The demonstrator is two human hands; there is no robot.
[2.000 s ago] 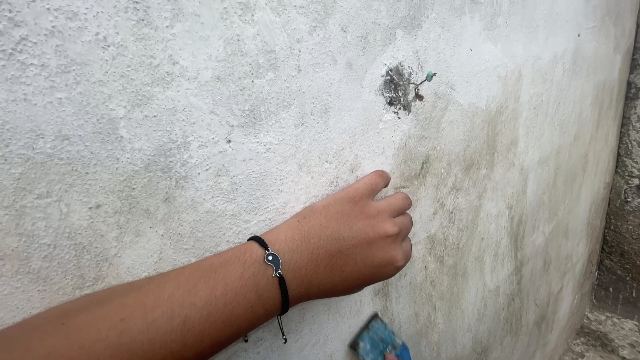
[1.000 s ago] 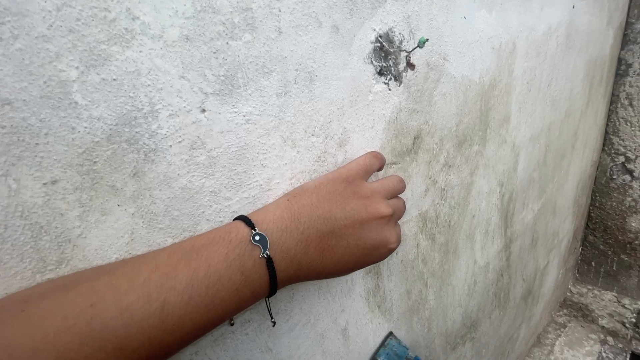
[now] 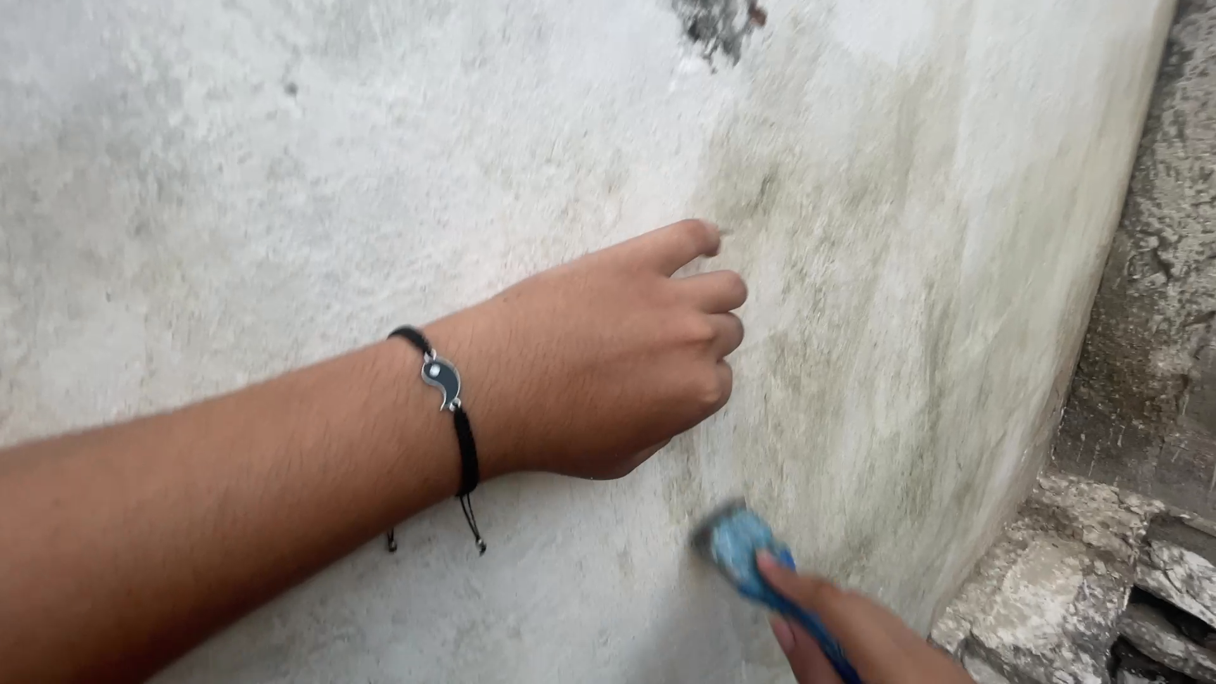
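My left hand [image 3: 636,356], with a black cord bracelet [image 3: 464,446] at its wrist, rests against or just in front of the stained white wall [image 3: 570,133]. Its fingers are curled, nothing shows in them, and the palm is hidden. Lower right, my right hand [image 3: 845,617] grips the handle of a blue hand tool [image 3: 746,546], a brush or scraper; blur hides which. The tool's dark front edge is at the wall, below and right of my left hand. Greenish-brown grime marks the wall to the right of both hands.
A rough dark hole [image 3: 714,27] in the plaster lies above my left hand, at the top edge. The wall curves away at right to a rough stone or concrete surface [image 3: 1154,256]. Broken masonry [image 3: 1054,570] with gaps stands at the lower right.
My right hand has come into view at the bottom; one second ago only the tool's tip showed there. My left hand stays curled by the wall. The view has shifted downward.
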